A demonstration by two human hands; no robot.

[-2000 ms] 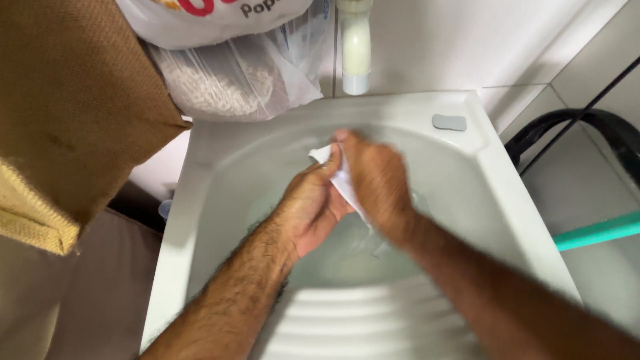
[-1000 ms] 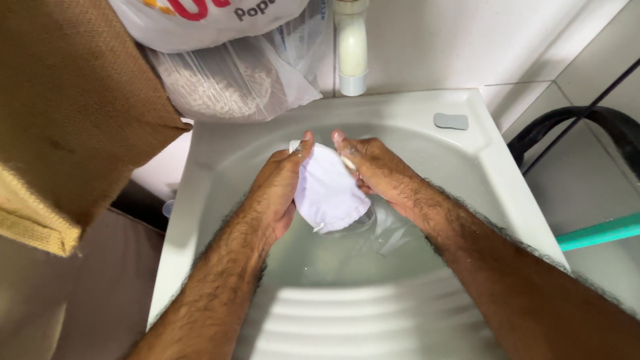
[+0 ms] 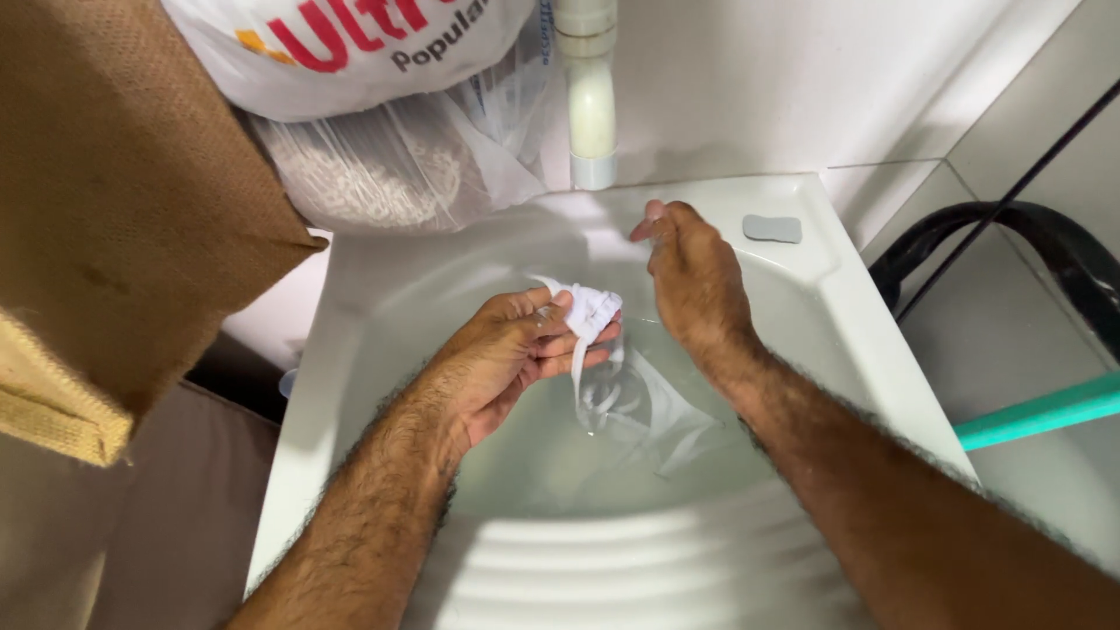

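Note:
My left hand (image 3: 525, 341) holds a wet white cloth (image 3: 588, 311) between thumb and fingers, over the water in a white laundry sink (image 3: 302, 490). A thin white strap or strip hangs from the cloth into the water. More thin white fabric (image 3: 674, 411) lies under the water to the right of my left hand. My right hand (image 3: 696, 262) is raised near the sink's back rim, apart from the cloth, its fingers curled and partly hidden; whether something small is in them cannot be told.
A pale plastic tap (image 3: 592, 114) comes down behind the sink. A grey bar or pad (image 3: 772, 229) lies on the back right rim. Plastic bags (image 3: 376, 166) and a burlap fabric (image 3: 131, 192) hang at the left. A black hose (image 3: 1006, 214) and a green pole (image 3: 1041, 411) are at the right.
The cloth, spread between both hands one second ago, is now bunched in my left hand. My right hand has moved away from it toward the back of the sink.

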